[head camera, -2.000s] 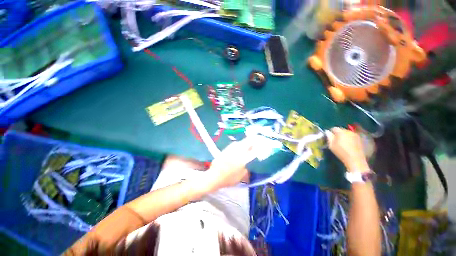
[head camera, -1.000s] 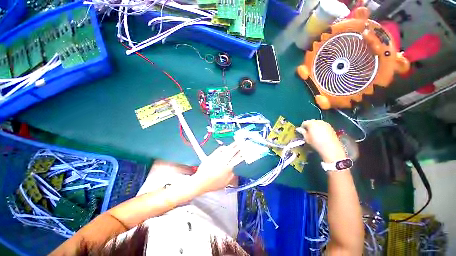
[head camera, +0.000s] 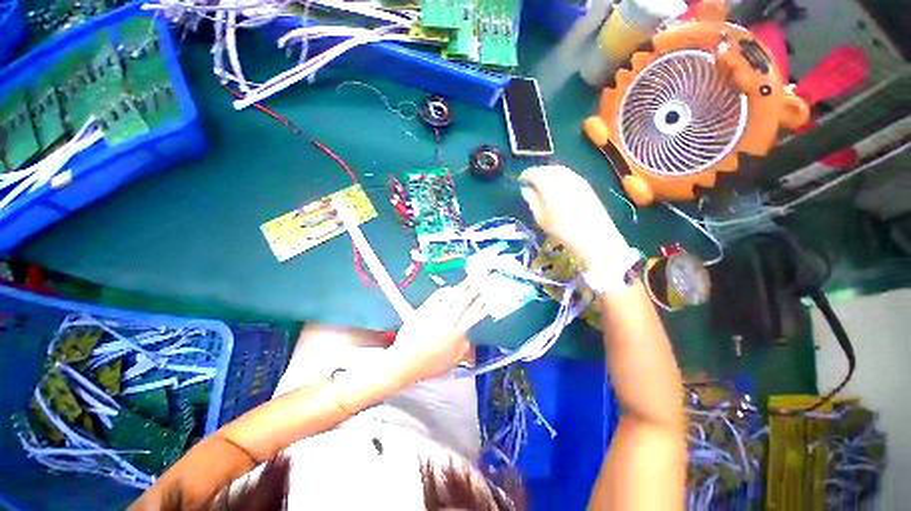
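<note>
The green main board [head camera: 434, 212] lies mid-bench with red wires at its left. My left hand [head camera: 437, 334] has its fingers on the light blue-green adapter board [head camera: 507, 295] and white ribbon cables [head camera: 544, 339] just below it. My right hand [head camera: 571, 215] is raised right of the main board, fingertips bent near a black speaker [head camera: 486, 161]; whether they pinch anything is unclear. A yellow circuit board [head camera: 555, 261] is partly hidden under my right hand and wrist. Another yellow board [head camera: 290, 231] lies left, with a white ribbon cable running towards my left hand.
A second speaker [head camera: 435, 112] and a phone [head camera: 527, 117] lie behind. An orange fan [head camera: 689, 110] stands back right, a round tin [head camera: 679, 278] right. Blue bins [head camera: 185, 140] line the back and near edge; a yellow basket [head camera: 796, 454] is near right. A black cord hangs far right.
My right hand has moved left and away from me, from the yellow board's right side to near the speakers. My left hand has stayed on the adapter board and cables.
</note>
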